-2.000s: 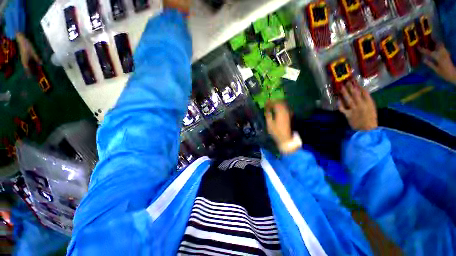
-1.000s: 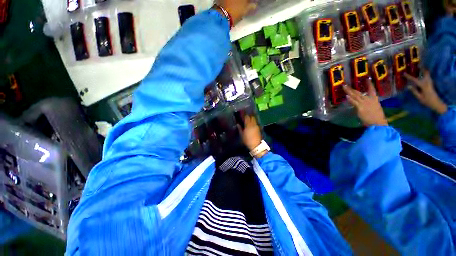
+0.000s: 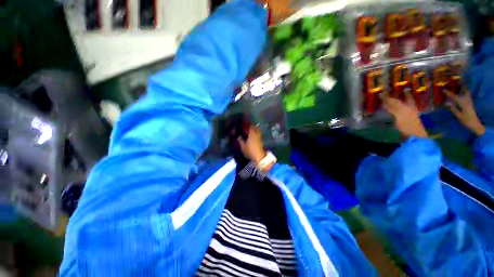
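Observation:
My right hand (image 3: 252, 145), a white band at its wrist, is closed around a group of dark, red-edged phones (image 3: 236, 127) over the near part of a clear plastic tray (image 3: 275, 116) in front of me. My left hand (image 3: 281, 10) is blurred and cut off by the top edge, at the end of my outstretched sleeve; what it holds, if anything, cannot be seen. The sleeve covers the left part of the tray. Shiny glare lies on the tray's far row.
Loose green batteries (image 3: 304, 65) lie right of the tray. Beyond is a neighbour's tray of red phones with yellow-rimmed screens (image 3: 374, 81), with a person's hands (image 3: 406, 114) at it. Dark phones (image 3: 147, 13) lie on the white conveyor (image 3: 122, 54). Clear trays (image 3: 30, 146) are tilted at left.
My right hand has moved left and towards me, from the batteries onto the tray, and now holds phones. My left hand has moved right along the conveyor. The view has shifted.

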